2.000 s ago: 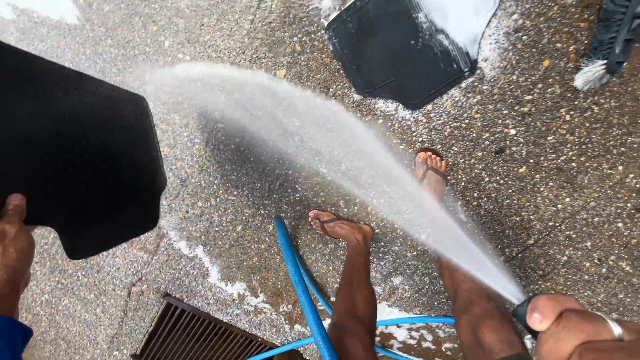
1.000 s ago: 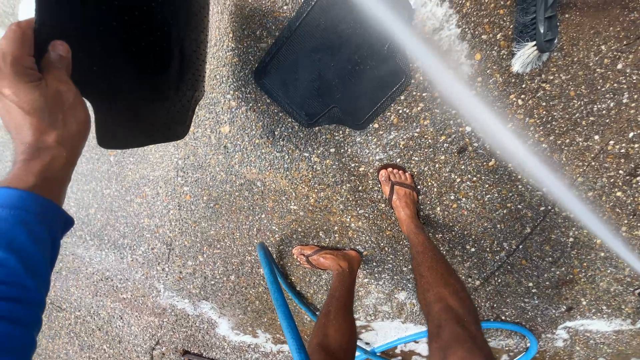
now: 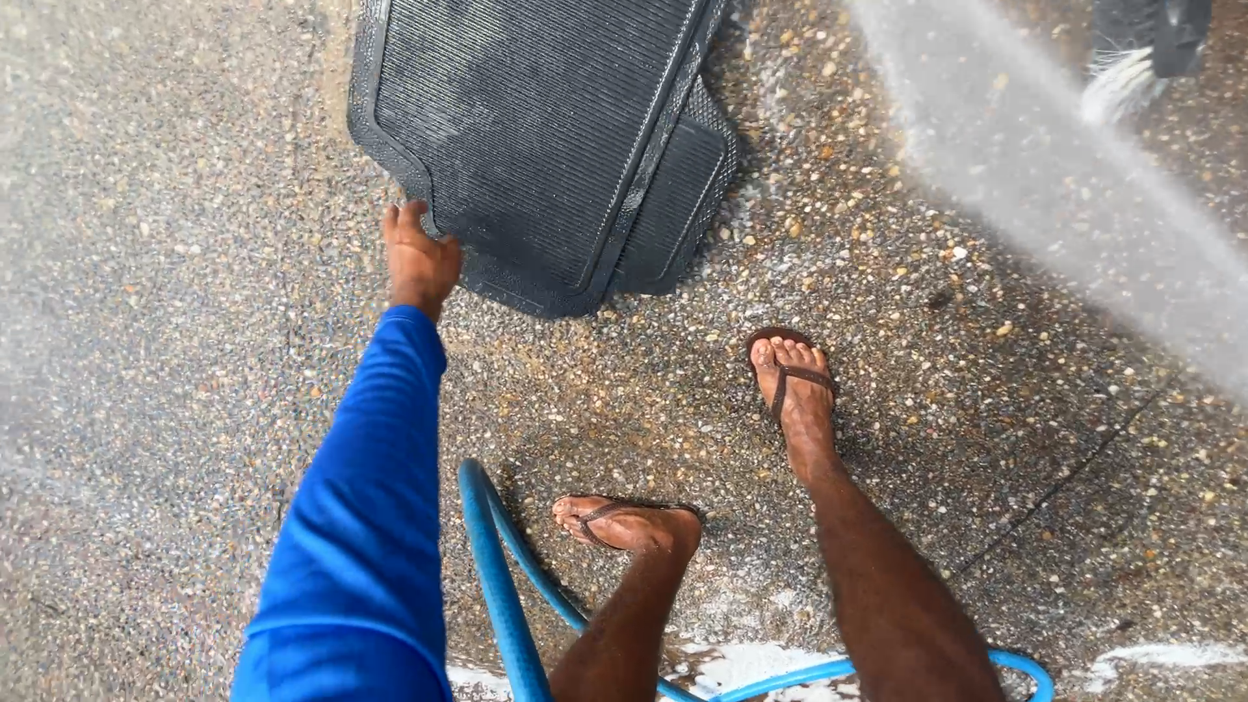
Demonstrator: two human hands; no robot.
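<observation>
A ribbed black rubber car mat lies at the top centre, partly over a second black mat whose right side shows beneath it. My left hand, in a blue sleeve, is at the upper mat's lower left edge with thumb and fingers bent. Whether the fingers still pinch that edge is not clear. My right hand is out of view, and so is the hose end. A wide spray of water crosses the upper right.
A blue hose loops beside my left foot and behind my legs. My right foot, also in a flip-flop, stands below the mats. A brush with pale bristles lies at the upper right. White foam streaks the wet pebbled concrete.
The mat in my left hand has moved from the left onto the mat on the ground, and its ribbed face now shows. My right hand, seen earliest at the hose end, has left the view.
</observation>
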